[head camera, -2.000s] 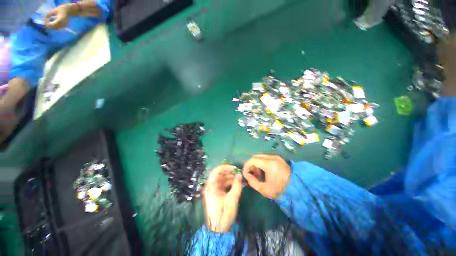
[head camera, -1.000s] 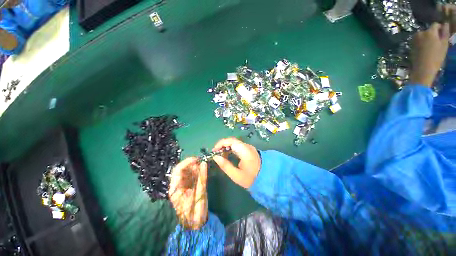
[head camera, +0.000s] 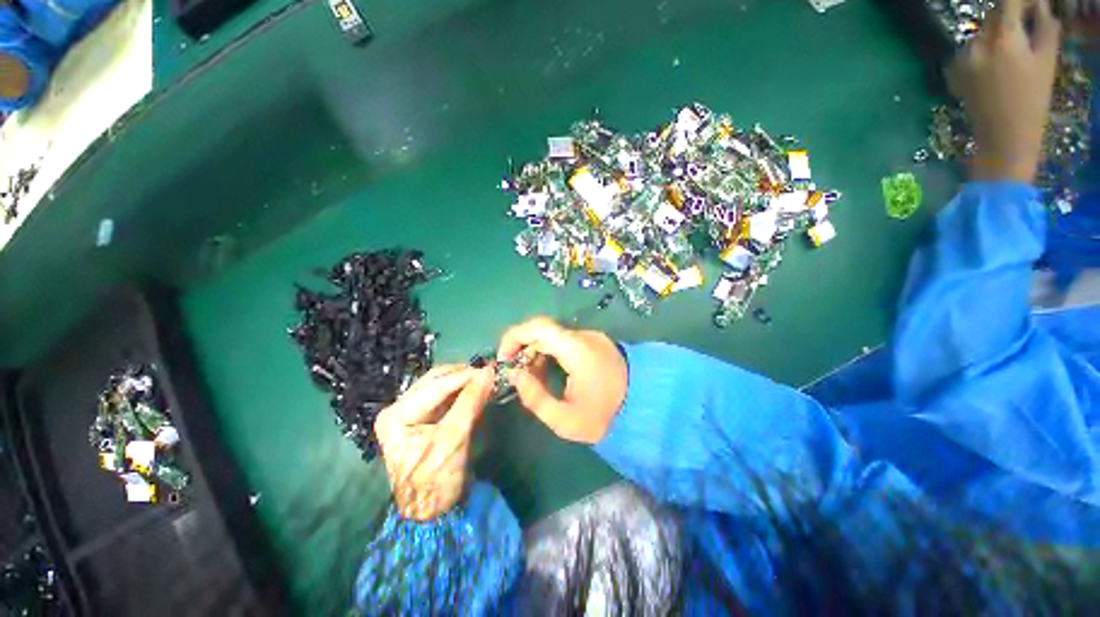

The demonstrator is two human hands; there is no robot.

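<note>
My left hand (head camera: 432, 436) and my right hand (head camera: 567, 378) meet in front of me, fingertips together, both bare with blue sleeves. Between the fingertips is a small circuit board assembly (head camera: 508, 365), green and silver, with a dark part at its left end. The fingers cover most of it, so I cannot tell how the parts join. A pile of small black parts (head camera: 368, 338) lies beside my left hand. A large pile of circuit boards with white and amber cells (head camera: 651, 223) lies beyond my right hand.
A black tray (head camera: 91, 344) at the left holds a small heap of boards (head camera: 139, 436). A lime green piece (head camera: 901, 195) lies right of the pile. A neighbour's hand (head camera: 1007, 103) reaches over parts at the right. A small unit (head camera: 349, 18) sits on the far strip.
The view has shifted to the right since the first frame. My hands stay together on the small board, and my left hand has turned more palm-down. The neighbour's arm has come into view at the right.
</note>
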